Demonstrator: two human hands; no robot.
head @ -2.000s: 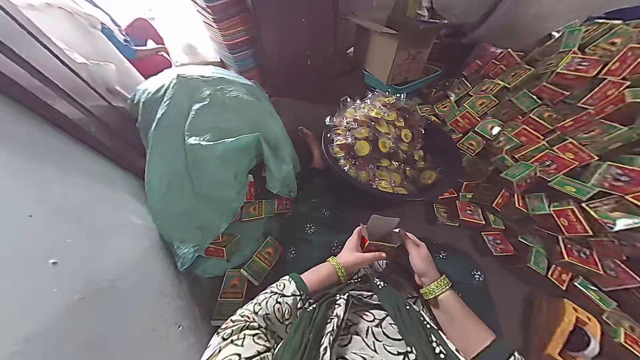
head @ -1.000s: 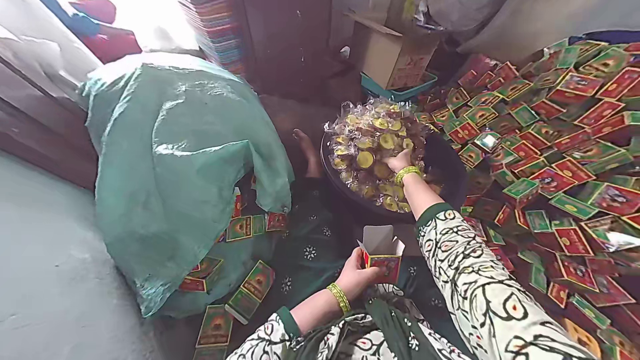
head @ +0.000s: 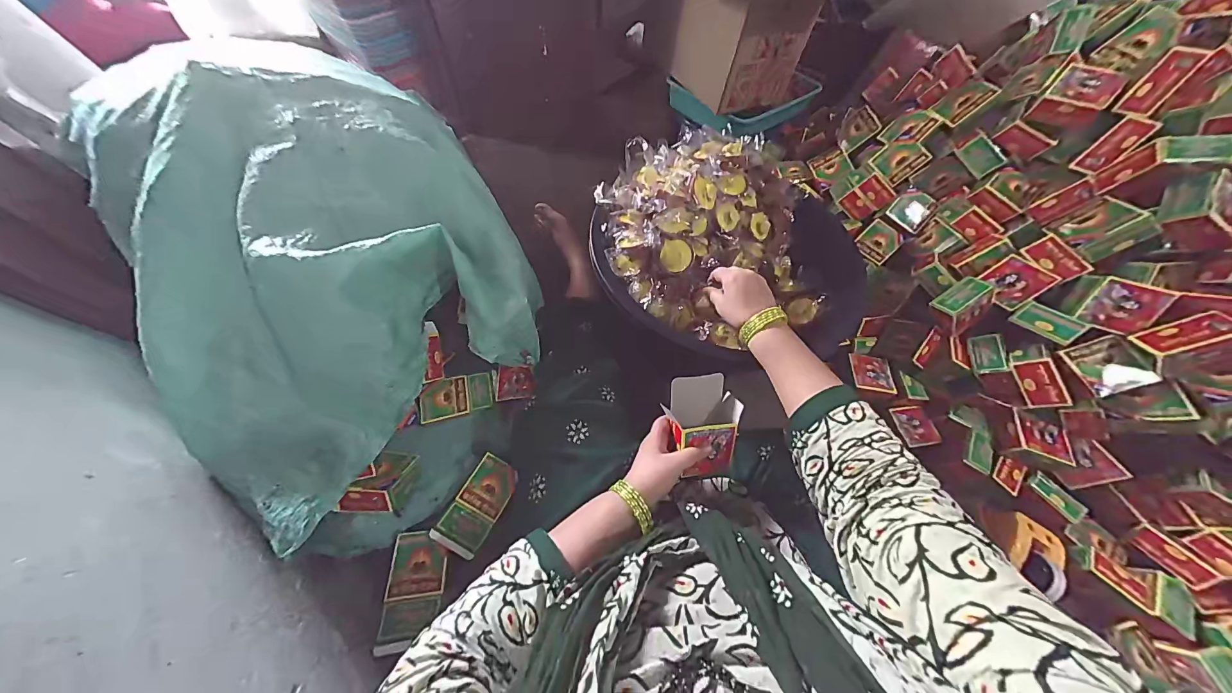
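My left hand (head: 664,457) grips a small red printed cardboard box (head: 710,450) whose top flaps stand open; it is over my lap. Above and to the right of it, my right hand (head: 739,296) reaches into a heap of clear-wrapped items with yellow round faces (head: 707,207). The heap fills much of a dark round tub (head: 842,274). My right fingers are bent down at the near side of the heap; whether they pinch one of the wrapped items cannot be seen.
Many red and green printed boxes (head: 1044,279) lie piled along the right. At the left, a green plastic sack (head: 308,241) has several boxes (head: 478,496) beside it. Behind the tub, a cardboard carton (head: 741,53) stands in a teal tray (head: 770,117). A roll of tape (head: 1044,573) lies at lower right.
Two seconds ago both hands were at the small box over my lap. My right hand has since moved up to the heap in the tub, while the left kept the box.
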